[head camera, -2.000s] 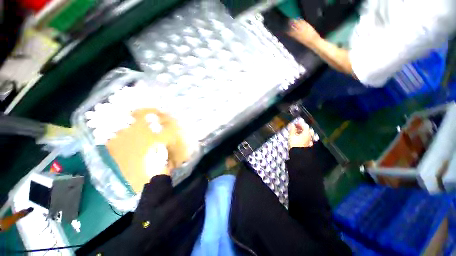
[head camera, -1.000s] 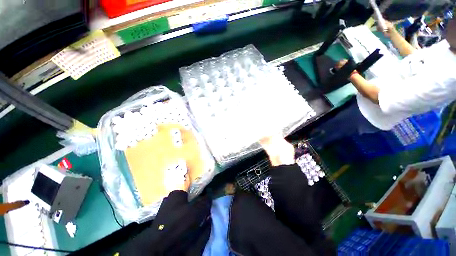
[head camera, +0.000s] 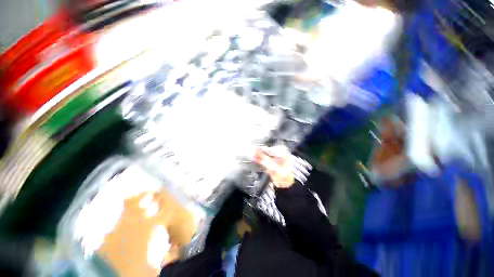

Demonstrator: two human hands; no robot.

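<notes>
The whole view is blurred. My left hand (head camera: 172, 254) is low at the left, over the tan cardboard sheet (head camera: 127, 238) in the plastic-lined bin (head camera: 67, 219), around a bunch of white caps (head camera: 157, 243). My right hand (head camera: 277, 166) is at the near right edge of the clear blister tray (head camera: 187, 89), above the rows of assembled pieces (head camera: 265, 205). Blur hides its fingertips and whether it holds a piece. The blister tray's near part is washed out white, so its pockets cannot be read there.
A person's white sleeve or shirt (head camera: 355, 38) is beyond the tray at upper right. Blue crates (head camera: 417, 227) stand at lower right, with a brown and white box (head camera: 390, 146) above them. A red object (head camera: 54, 70) is at upper left.
The camera view has turned and blurred, shifting the bin lower and left. My right hand has moved from the tray's near edge towards its right corner. My left hand stays over the bin.
</notes>
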